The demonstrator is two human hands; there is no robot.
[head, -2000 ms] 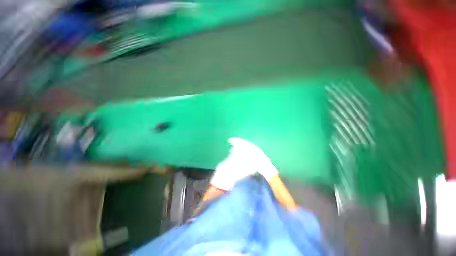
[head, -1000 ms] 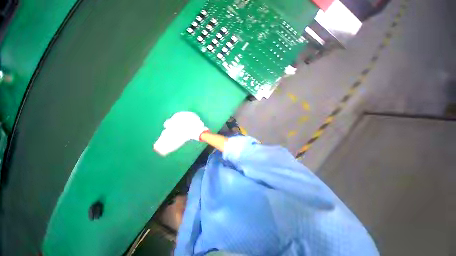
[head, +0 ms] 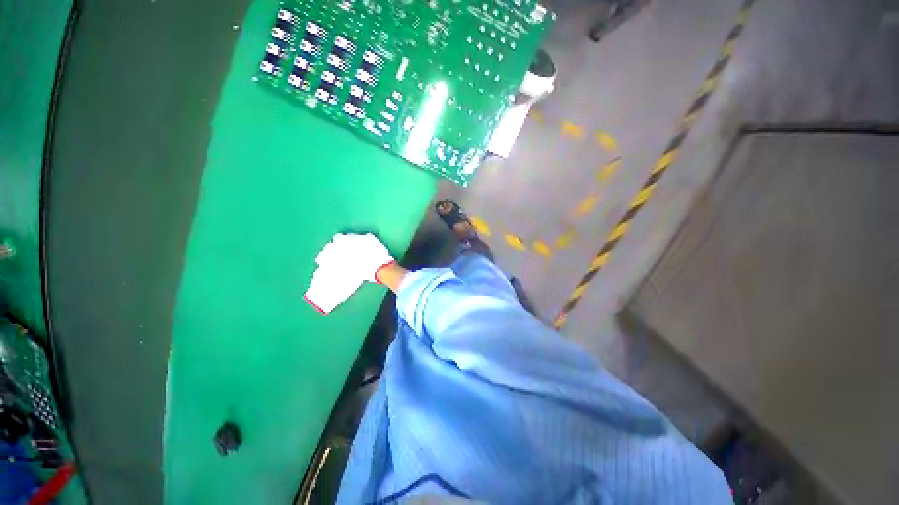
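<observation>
My right hand (head: 365, 256) wears a white knitted glove with a red cuff edge and rests on the bright green bench (head: 266, 197). A second white glove shape with a red edge (head: 328, 288) lies against its fingers; whether the fingers grip it is not clear. My left hand is not in view. A large green circuit board (head: 424, 59), with rows of dark, white-marked components, is at the top, extending past the bench's right edge. A black lump (head: 228, 438) lies on the bench at the lower left.
The dark grey-green conveyor (head: 128, 217) runs along the left. Another populated board (head: 25, 365) is at the far left edge. A shoe (head: 451, 212) shows beside the bench. Yellow-black tape (head: 651, 182) crosses the grey floor, with a large brownish panel (head: 779, 296) at right.
The view has turned and shifted, so the board appears further left and higher. The red and white shape beside the board is gone from view. My right hand stays at the glove.
</observation>
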